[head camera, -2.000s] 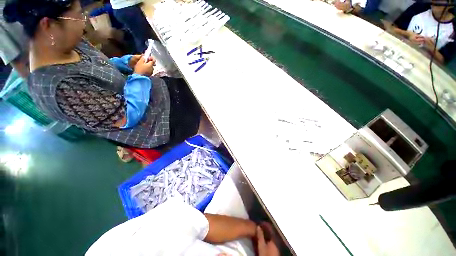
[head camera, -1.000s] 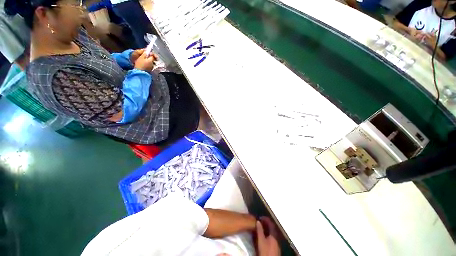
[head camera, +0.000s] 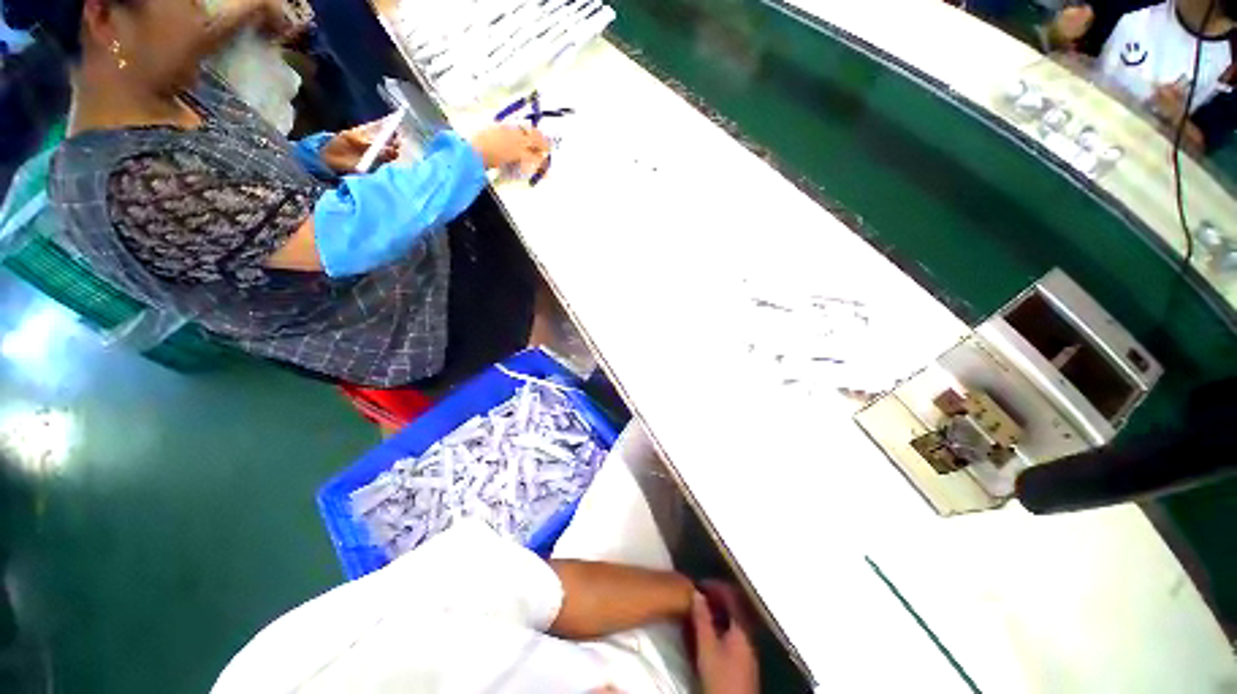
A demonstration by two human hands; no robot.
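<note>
My left forearm comes out of a white sleeve, and my left hand (head camera: pixel 705 603) is dark and mostly hidden at the bench edge. My right hand (head camera: pixel 727 654) is partly in view beside it, over my lap, low in the picture. Whether either hand holds anything cannot be told. The black electric screwdriver (head camera: pixel 1126 468) hangs at the right, its tip over the front of the screw feeder (head camera: pixel 956 441). Pale handle parts (head camera: pixel 811 339) lie on the bench left of the feeder. A blue bin (head camera: pixel 407 447) of pale handle pieces stands beside my lap.
A seated person (head camera: pixel 258 258) at the left holds a white handle and reaches over the cream bench (head camera: pixel 705 380) to blue-handled pliers (head camera: pixel 536 115). White handles (head camera: pixel 502 41) lie beyond. A green rod (head camera: pixel 920 624) lies near me. A green conveyor (head camera: pixel 814 163) runs behind.
The neighbour's arm has reached out to the blue-handled pliers. The screwdriver has shifted a little over the feeder's front. My hands have barely moved.
</note>
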